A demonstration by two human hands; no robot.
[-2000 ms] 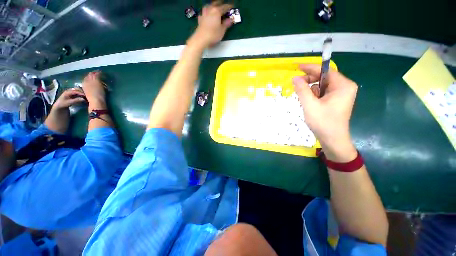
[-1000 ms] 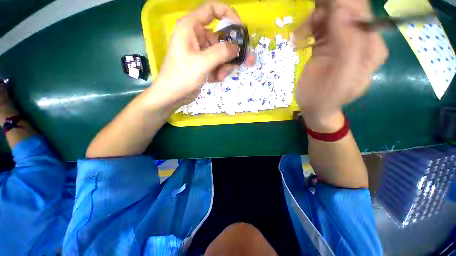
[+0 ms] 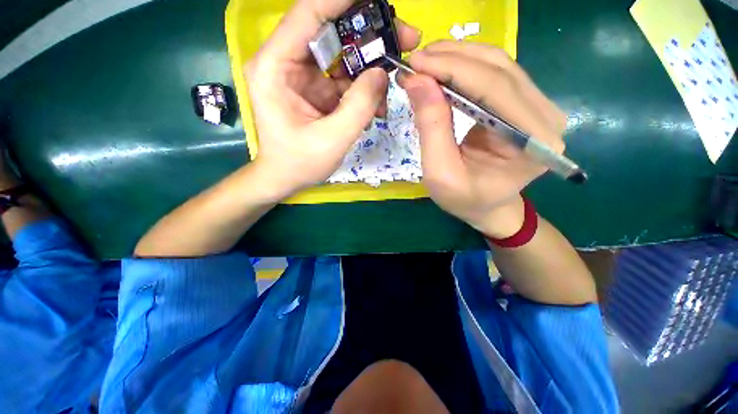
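My left hand (image 3: 311, 113) holds a small black electronic module (image 3: 364, 32) with white and reddish details, its inner side up, above the tray. A whitish flap sticks out at the module's left side. My right hand (image 3: 477, 129) holds slim silver tweezers (image 3: 502, 125); their tip touches or nearly touches the module beside a white square on it. The yellow tray (image 3: 372, 192) lies under both hands. Many small white pads with blue marks (image 3: 380, 154) lie in it, partly hidden by the hands.
Another black module (image 3: 214, 103) lies on the green bench left of the tray. A cream sheet with blue marks (image 3: 688, 73) lies at the right. Clear blister trays (image 3: 672, 299) are stacked at the lower right. A neighbour's blue sleeve (image 3: 48, 283) shows at the left.
My left hand first reached to the belt, then came back over the tray with a module. My right hand has moved left, bringing the tweezers to the module. The view has shifted.
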